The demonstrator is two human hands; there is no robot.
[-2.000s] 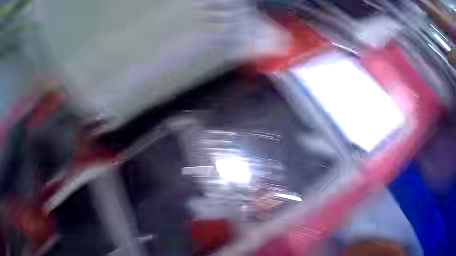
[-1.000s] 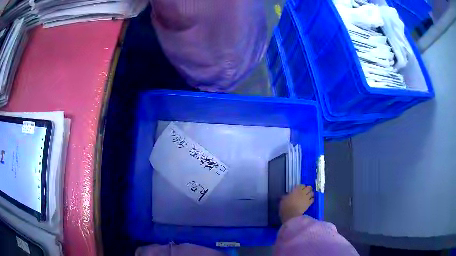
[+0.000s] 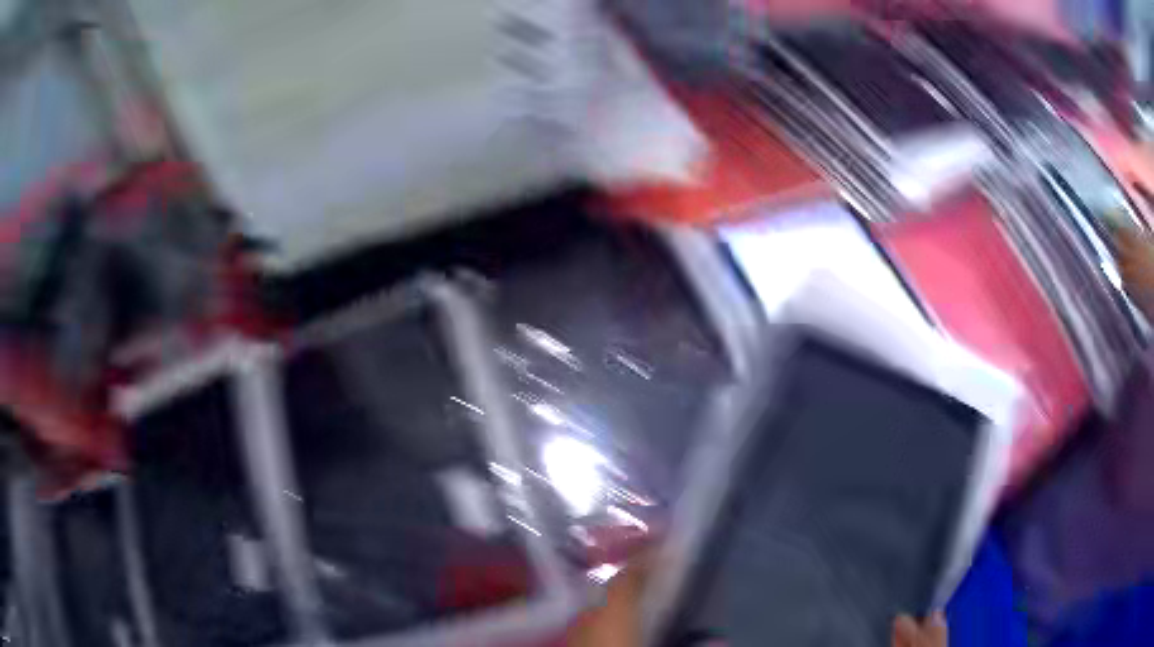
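Observation:
The picture is blurred. A dark tablet [image 3: 842, 506] on a white sleeve [image 3: 987, 474] is held tilted above the bench at the lower right. My left hand [image 3: 614, 619] is at its lower left edge, cut off by the picture's bottom. My right hand [image 3: 920, 632] shows only fingertips at its lower right edge. Behind it lies a tablet with a bright white screen [image 3: 823, 247], partly covered by the held one. More dark tablets with white borders lie to the left, one [image 3: 595, 367] with strong lamp glare, another [image 3: 373, 468] beside it.
A large pale chart [image 3: 380, 114] stands at the back. Stacked slabs [image 3: 1063, 240] lie at the right on pink matting [image 3: 987, 303]. Another person's hand [image 3: 1133, 266] is at the right edge. Something blue [image 3: 993, 594] shows below the bench edge. Red and dark shapes blur at the left.
The view has swung from the blue tote back to the bench. My right hand was at a dark slab in the tote; now both hands hold a dark tablet over the bench.

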